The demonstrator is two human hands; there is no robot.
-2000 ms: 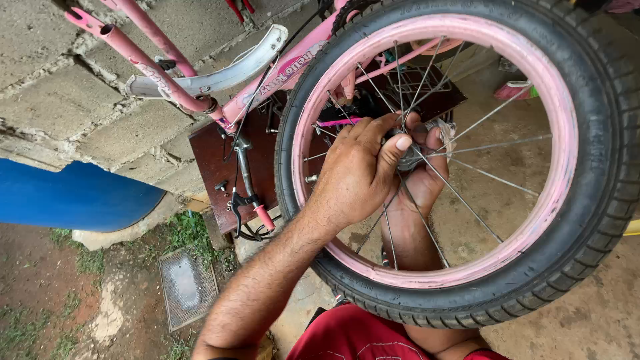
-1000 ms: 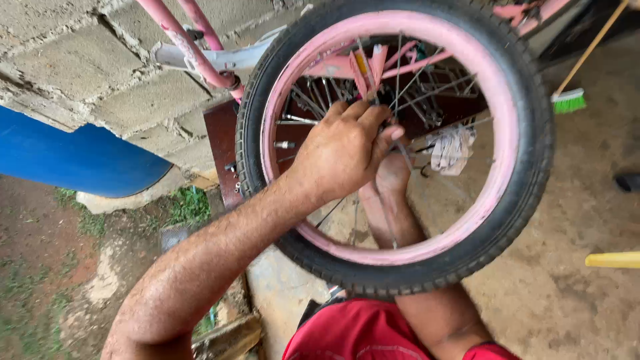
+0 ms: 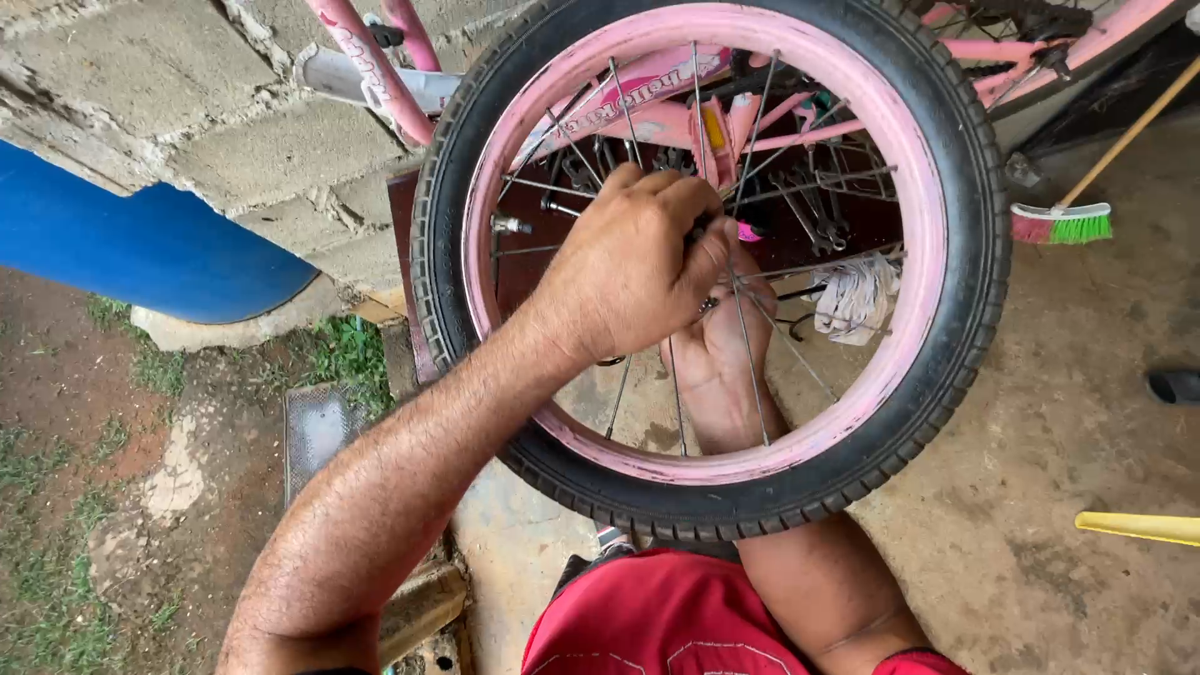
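Note:
A small bicycle wheel with a pink rim (image 3: 830, 459) and a black tyre (image 3: 975, 234) is held up in front of me. My left hand (image 3: 647, 258) is in front of the spokes, its thumb and bent fingers closed at the hub, which they mostly hide. My right hand (image 3: 720, 342) reaches behind the wheel, palm up, fingers at the hub from the far side and partly covered by spokes and my left thumb. Beyond the wheel is a pink bicycle frame (image 3: 647, 89). Several wrenches (image 3: 816, 220) lie on a dark red surface (image 3: 872, 211) behind the spokes.
A crumpled whitish cloth (image 3: 855, 300) shows through the wheel at right. A concrete block wall (image 3: 281, 150) and a blue object (image 3: 141, 244) are at left. On the right are a broom (image 3: 1064, 223), a yellow bar (image 3: 1134, 527) and the rear part of the pink frame (image 3: 1017, 70).
The view has shifted, and the wheel now appears farther left than two seconds ago. Both hands have stayed at the hub; more of my right palm shows now than in the oldest frame.

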